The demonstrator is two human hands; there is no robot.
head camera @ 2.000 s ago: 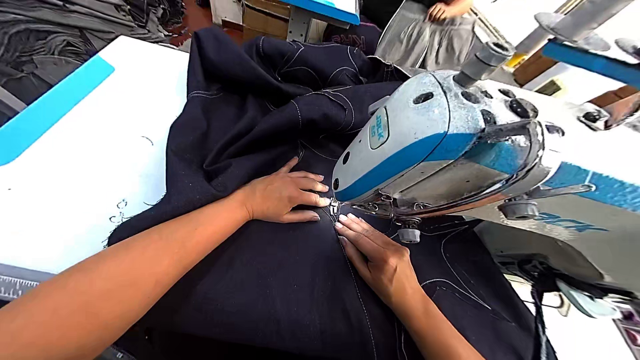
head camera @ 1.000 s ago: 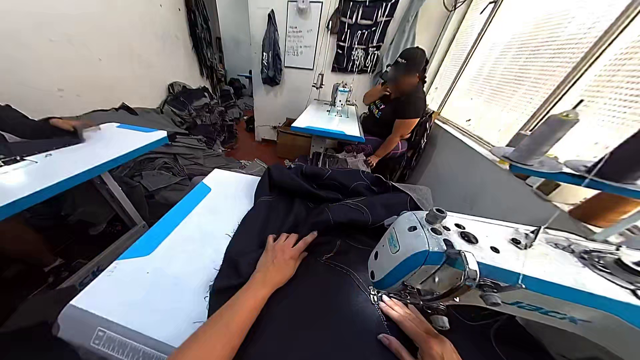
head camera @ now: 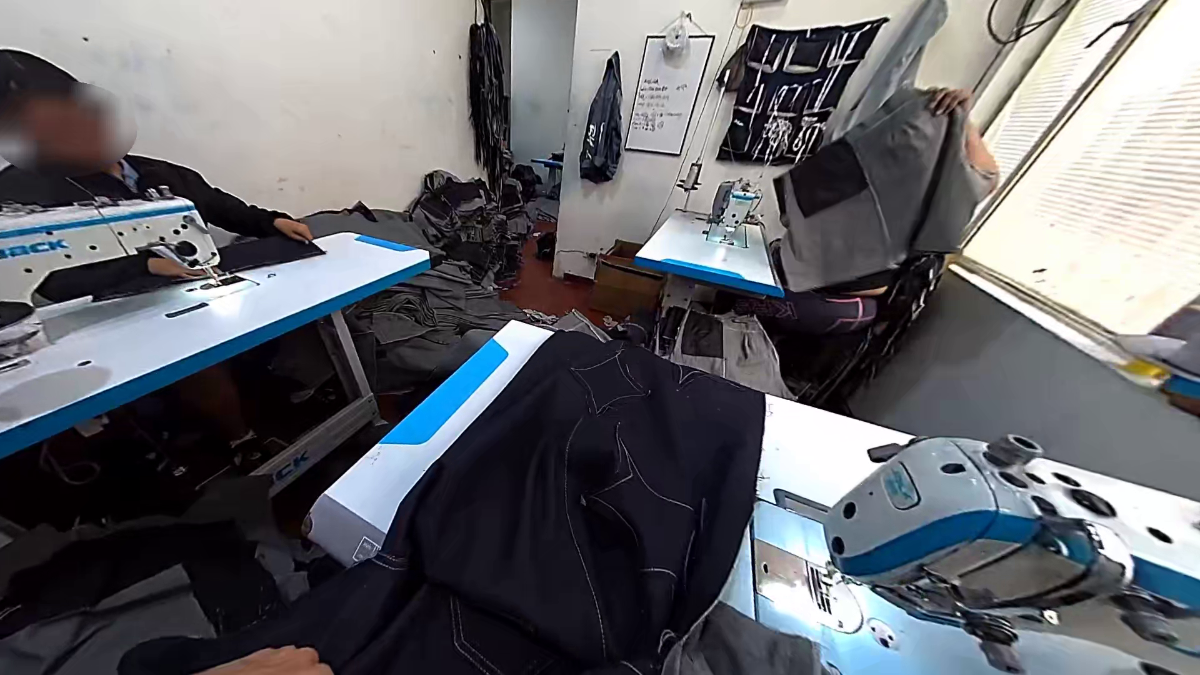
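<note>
A dark navy garment with pale topstitching (head camera: 553,487) lies over the sewing table, to the left of a Jack industrial sewing machine (head camera: 975,525). The machine's metal needle plate (head camera: 806,581) is uncovered. At the bottom edge, part of one hand, seemingly my left hand (head camera: 272,661), rests against the garment's lower left part; its fingers are mostly cut off by the frame, so its grip cannot be told. My right hand is out of view. A grey piece of cloth (head camera: 741,642) shows at the garment's lower right.
At left, a co-worker feeds dark cloth through another Jack machine (head camera: 103,244) on a white table (head camera: 281,300). Behind, a person holds up a grey garment (head camera: 872,187) beside a third machine (head camera: 731,211). Piles of dark cloth (head camera: 422,309) cover the floor. A cardboard box (head camera: 623,281) stands near the wall.
The garment has come away from under the machine head and lies left of it. Both hands were on it by the needle before. The person behind now holds up a grey garment. The view has swung.
</note>
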